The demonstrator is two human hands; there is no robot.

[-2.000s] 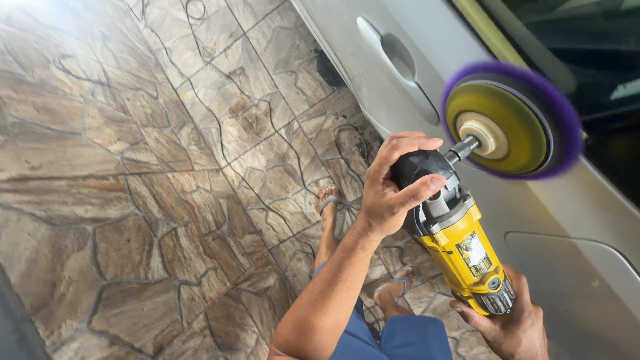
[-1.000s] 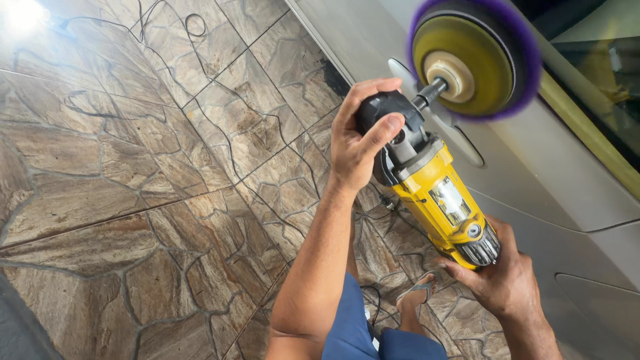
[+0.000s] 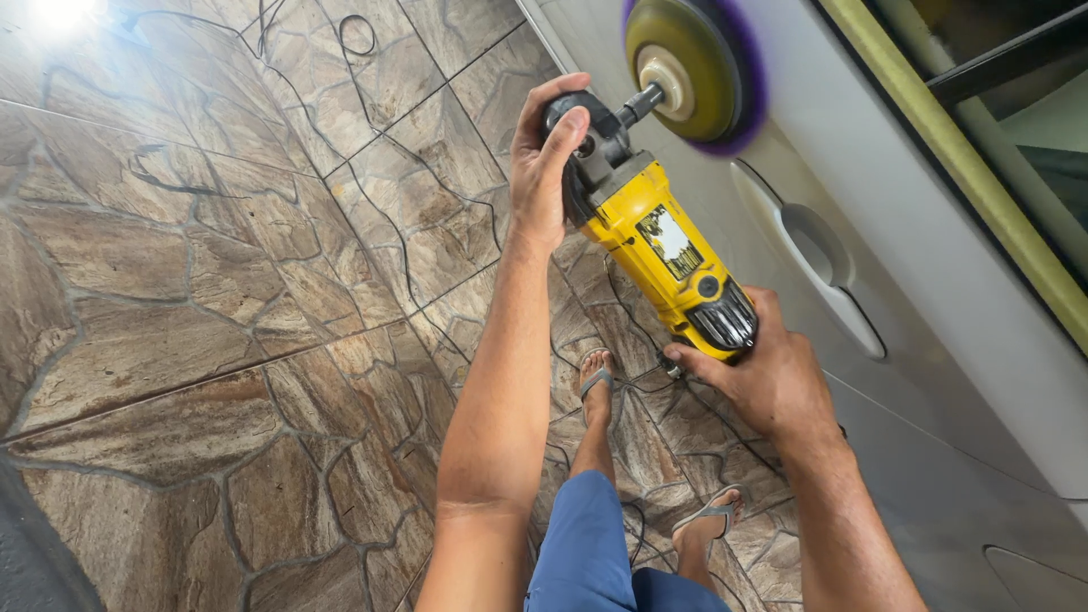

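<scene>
A yellow and black rotary polisher [image 3: 671, 246] is held between my two hands. My left hand [image 3: 548, 161] wraps over its black gear head, thumb on the near side. The rear end of the body rests in my right hand [image 3: 761, 365]. From the head, a metal spindle [image 3: 639, 104] runs to a round backing plate [image 3: 688, 72] with a purple-edged pad [image 3: 752, 85]. The pad's edge is blurred, and it lies over the silver car door panel [image 3: 722, 229]; its working face is hidden.
A door handle [image 3: 820, 255] is beside the polisher, and yellow-green masking tape [image 3: 977, 153] lines the window edge. Black cords [image 3: 374, 204] trail over the stone-patterned tile floor [image 3: 153, 331]. My sandaled feet [image 3: 597, 378] stand below, and a bright light glares at top left.
Both hands have carried the polisher along the car's side, from the far side of the door handle's near end to beyond it. The pad now sits above the handle. The view has shifted too.
</scene>
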